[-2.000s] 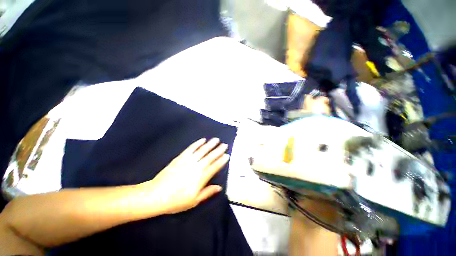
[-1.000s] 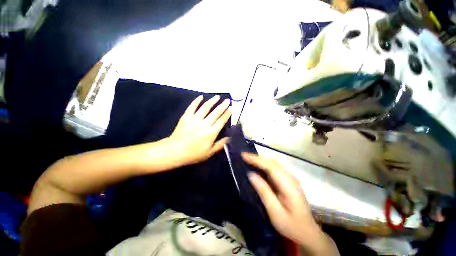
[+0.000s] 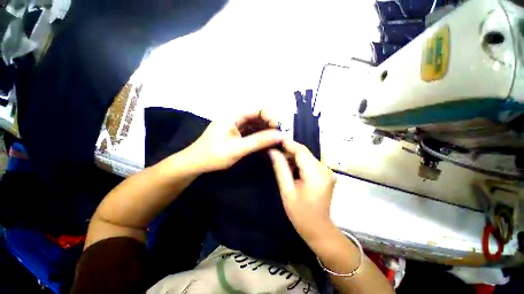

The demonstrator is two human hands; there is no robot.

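The dark garment panel lies on the white table and hangs over its front edge. My left hand and my right hand meet at the panel's upper right edge. Their fingertips touch and pinch the cloth there; the exact spot is hidden by the fingers. A narrow dark strip with two prongs at its top, perhaps a zipper, lies just right of my fingers. The sewing machine head, cream with a teal stripe, stands at the right. Its presser foot area has no cloth under it.
A large dark cloth heap drapes over the table's left side. Dark cut pieces lie behind the machine. Red-handled snips lie at the right table edge. A blue crate with something red is at lower left.
My right hand has come up from the lower strip to meet my left hand at the panel edge. The narrow strip now lies flat beside the panel. The view has shifted nearer the machine.
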